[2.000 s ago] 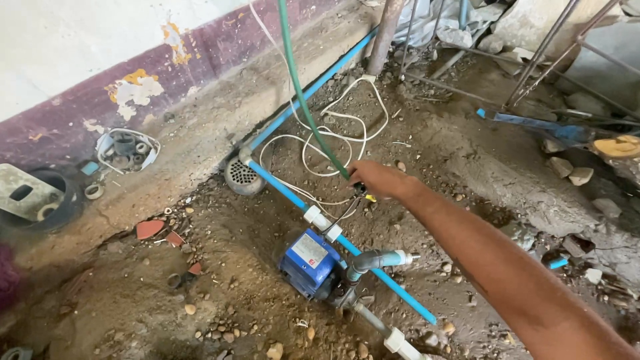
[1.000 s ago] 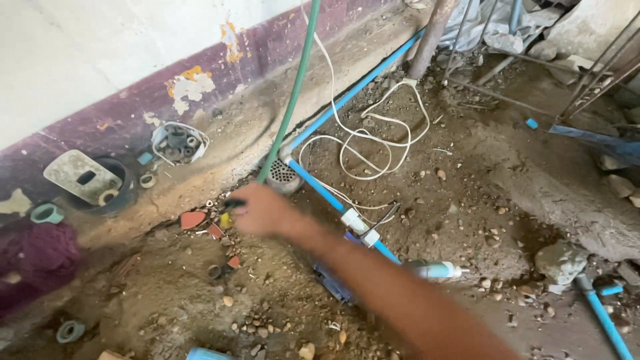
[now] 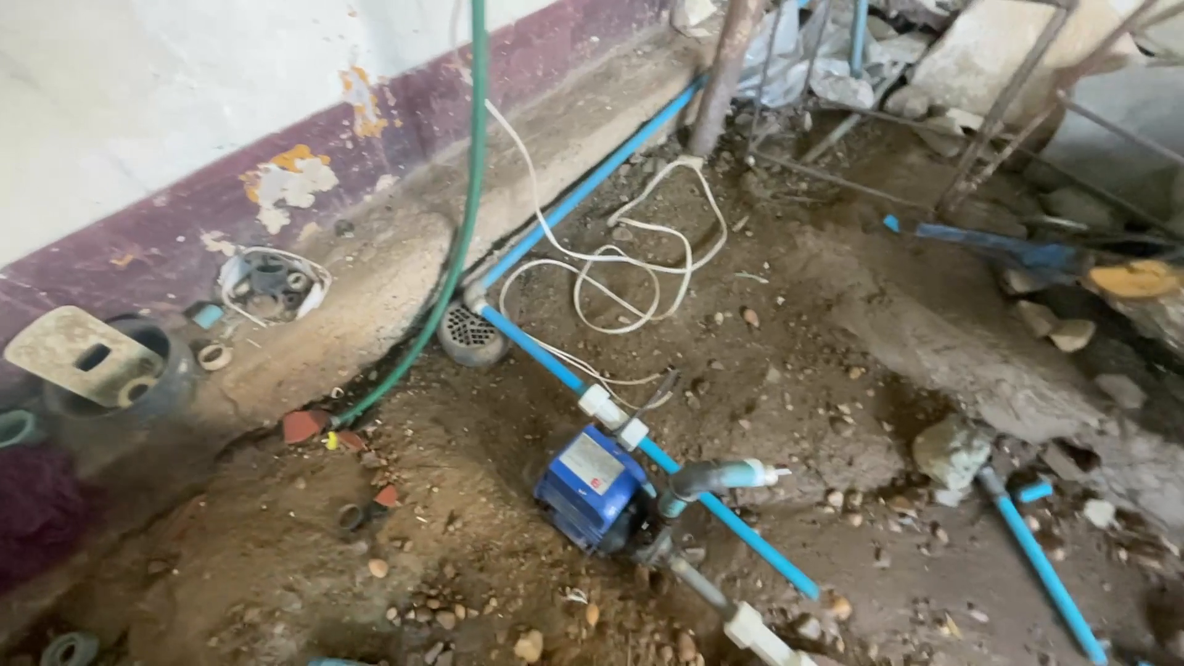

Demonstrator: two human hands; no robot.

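Neither of my hands is in view. A green hose (image 3: 470, 185) hangs down past the wall, and its lower end rests on the dirt by broken red tile pieces (image 3: 303, 426) and a small yellow bit (image 3: 332, 441). A blue electric water pump (image 3: 592, 486) sits on the ground, with a grey elbow pipe (image 3: 708, 478) rising from it. Passing close behind the pump is a blue PVC pipe (image 3: 546, 356) with white fittings (image 3: 599, 404). A white cable (image 3: 638, 222) lies in loops beyond the pipe.
Along the wall ledge stand a dark tub (image 3: 176, 356) with a pale plastic piece and a bag of pipe fittings (image 3: 273, 285). A round grille (image 3: 473, 331) lies near the pipe corner. Metal rods (image 3: 1004, 111) stand at upper right; a stone (image 3: 951, 451) and another blue pipe (image 3: 1050, 573) lie at right.
The hand held the green hose above the pump, then carried it left to the tile pieces. The hose end now lies there, let go, and the hand is out of view.
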